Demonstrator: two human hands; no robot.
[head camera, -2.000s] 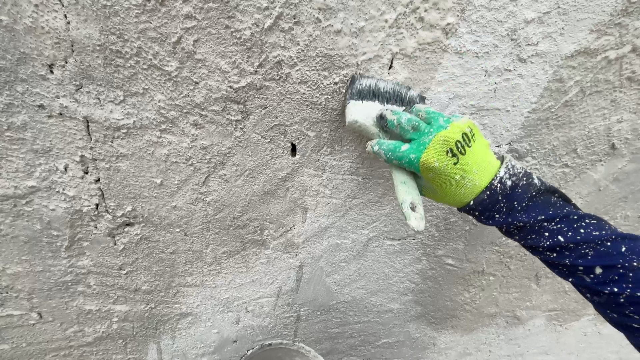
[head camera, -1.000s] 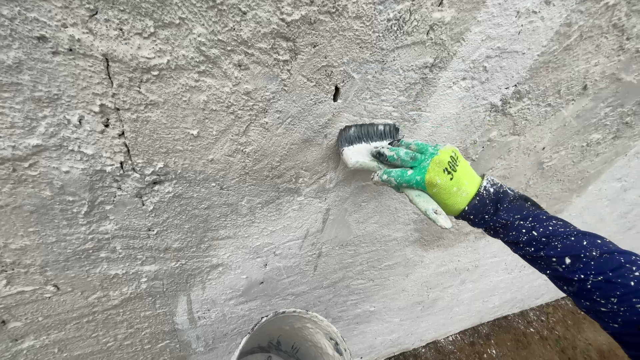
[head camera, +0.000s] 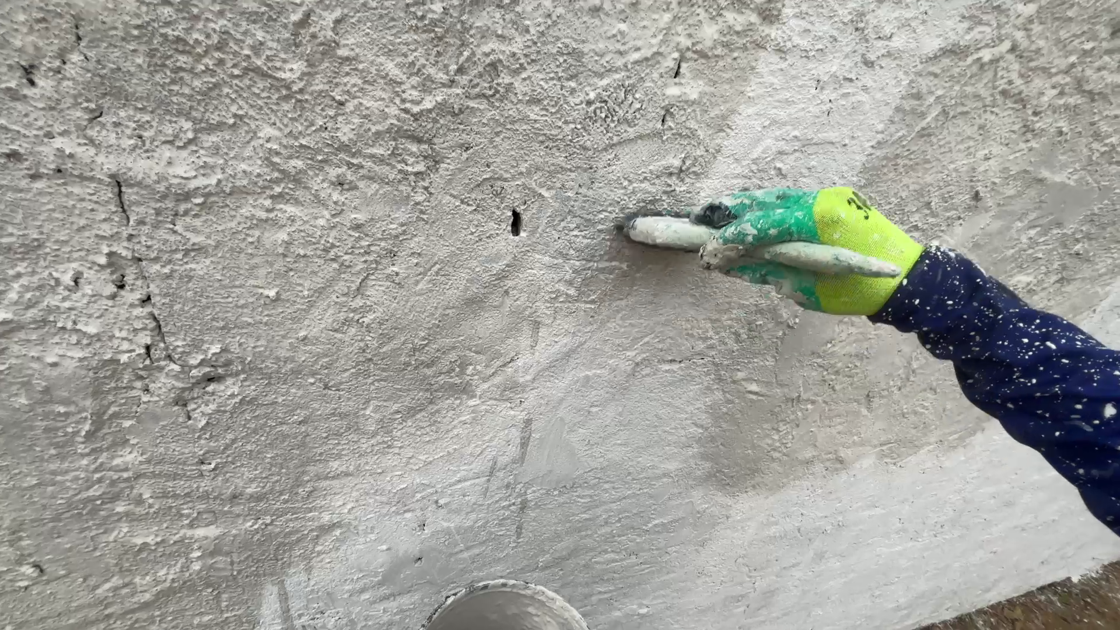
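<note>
My right hand (head camera: 801, 249), in a green and yellow work glove smeared with white, grips a paintbrush (head camera: 669, 233) right of centre. The brush is seen edge-on, its bristle end against the rough plastered wall (head camera: 350, 332) and its pale handle pointing right, along the glove. Most of the bristles are hidden behind the brush head. A small dark hole (head camera: 515, 221) in the wall lies to the left of the brush. My left hand is out of the picture.
The rim of a bucket (head camera: 510, 586) shows at the bottom edge, below the brush. A long crack (head camera: 122, 203) runs down the wall at the left. Brown ground (head camera: 1067, 604) appears in the lower right corner, under the wall's pale lower band.
The brush has turned in my right hand from showing its broad face to showing its edge. Against the hole in the wall, it now sits higher than one second ago. The view has shifted.
</note>
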